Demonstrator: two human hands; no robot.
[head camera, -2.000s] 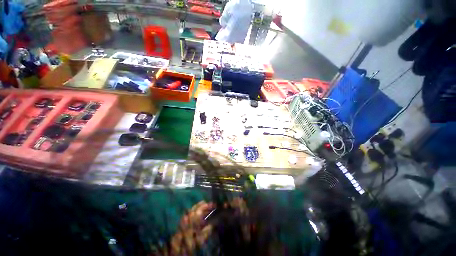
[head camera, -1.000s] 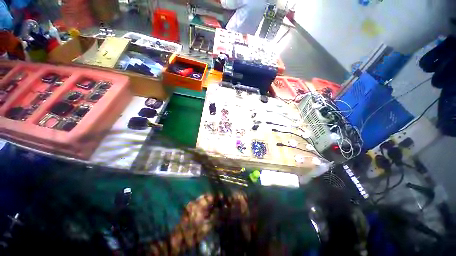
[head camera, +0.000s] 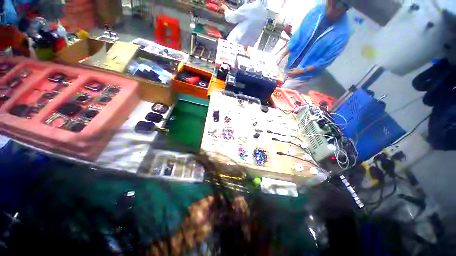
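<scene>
Dark blurred strands cover the lower middle of the view. Behind them a skin-toned shape (head camera: 200, 220) shows low over the green mat (head camera: 155, 200). It looks like one or both of my hands; I cannot tell left from right, or whether anything is held. A small dark piece with a bright tip (head camera: 129, 196) lies on the mat to the left. Behind the mat stand a pale compartment organizer (head camera: 175, 166), thin dark and yellowish sticks (head camera: 232, 177) and a white block (head camera: 278, 187).
A pink foam tray (head camera: 117, 117) with dark units is at left, dark rounded units (head camera: 145, 127) beside it. A pale parts board (head camera: 235, 161), green bin (head camera: 187, 125), orange box (head camera: 192, 82) and vented box with wires (head camera: 312, 135) stand behind. A person in blue (head camera: 320, 42) is beyond.
The view has shifted, so the bench items sit slightly lower and further right than a second ago. A person in blue has come into view at the back. The skin-toned shape looks much the same.
</scene>
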